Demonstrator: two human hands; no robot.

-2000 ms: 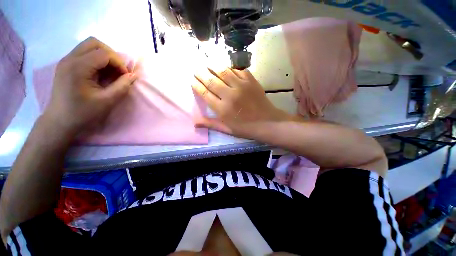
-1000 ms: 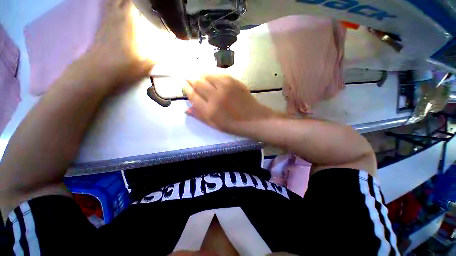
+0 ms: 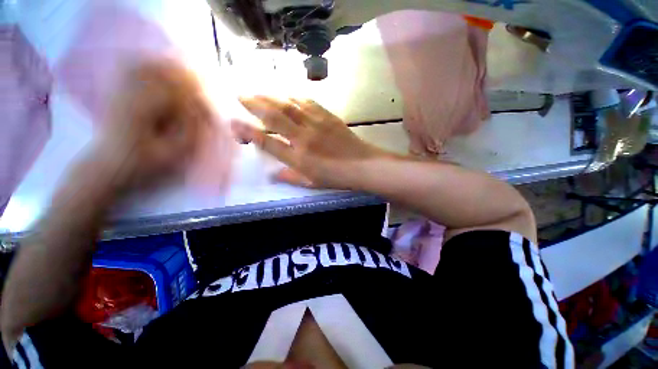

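Note:
My left hand [image 3: 155,122] is blurred over the left part of the white table; whether its fingers grip cloth cannot be told. A blurred pink piece [image 3: 209,162] shows beside and below it, and a pink panel [image 3: 108,50] lies behind it. My right hand [image 3: 306,140] rests on the table just in front of the needle area, palm down, fingers spread, with nothing seen in it. The white sewing machine head [image 3: 404,9] is above, with a dark round part [image 3: 315,58] hanging from it. The needle area is washed out by bright light.
A gathered pink piece [image 3: 436,83] hangs on the machine bed at right. A larger pink panel [image 3: 22,108] lies at far left. Below the table edge is a blue crate [image 3: 169,270] with red cloth [image 3: 119,292]. Pink cloth [image 3: 426,245] shows right of the lap.
My left hand has come back from beside the needle area toward the table's front left, and a blurred pink piece now shows near it. My right hand stays near the same place, fingers more spread.

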